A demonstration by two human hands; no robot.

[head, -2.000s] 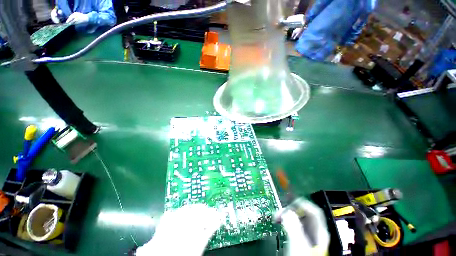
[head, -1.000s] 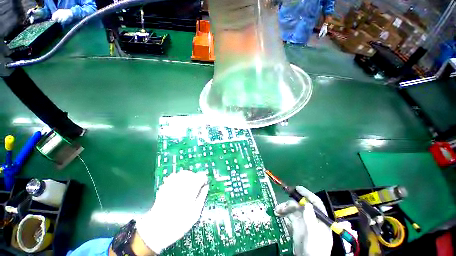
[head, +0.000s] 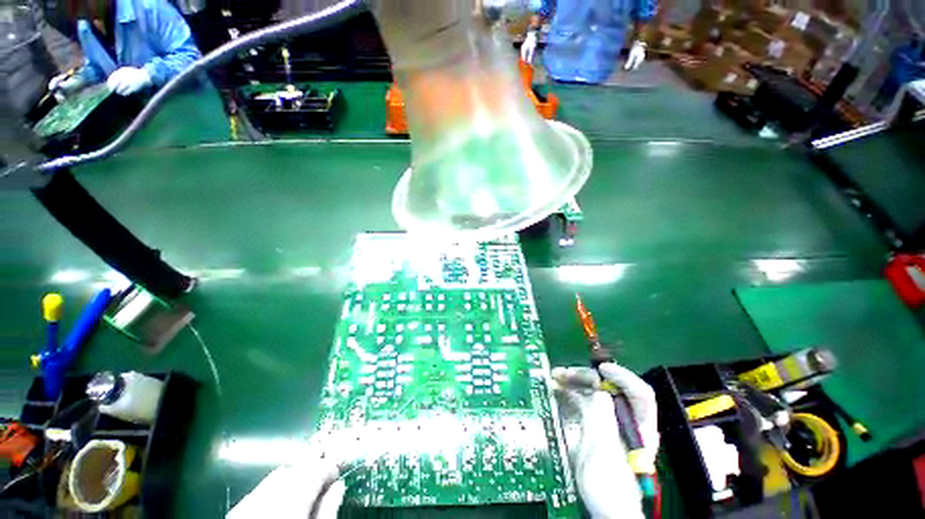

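Note:
The green circuit board (head: 436,350) lies on the bench in front of me, its long side pointing away. My left hand (head: 294,491), in a white glove, is at the board's near left corner, cut off by the bottom edge; a thin strand shows near its fingertips, and its grip is unclear. My right hand (head: 609,431), also gloved, is at the board's right edge and holds the soldering iron (head: 605,367), its copper-brown tip pointing away, off the board. The clear fume hood (head: 492,182) hangs over the board's far end.
The solder spool (head: 148,316) stands at left by a black post. A black parts tray (head: 162,451) is at left, another (head: 664,390) at right with a yellow ring (head: 811,446). A green mat (head: 832,355) lies at far right. Two people in blue smocks are across the bench.
My left hand has moved off the board's middle to its near left corner. The iron has turned more upright, its tip away from the board's edge. The view has shifted slightly.

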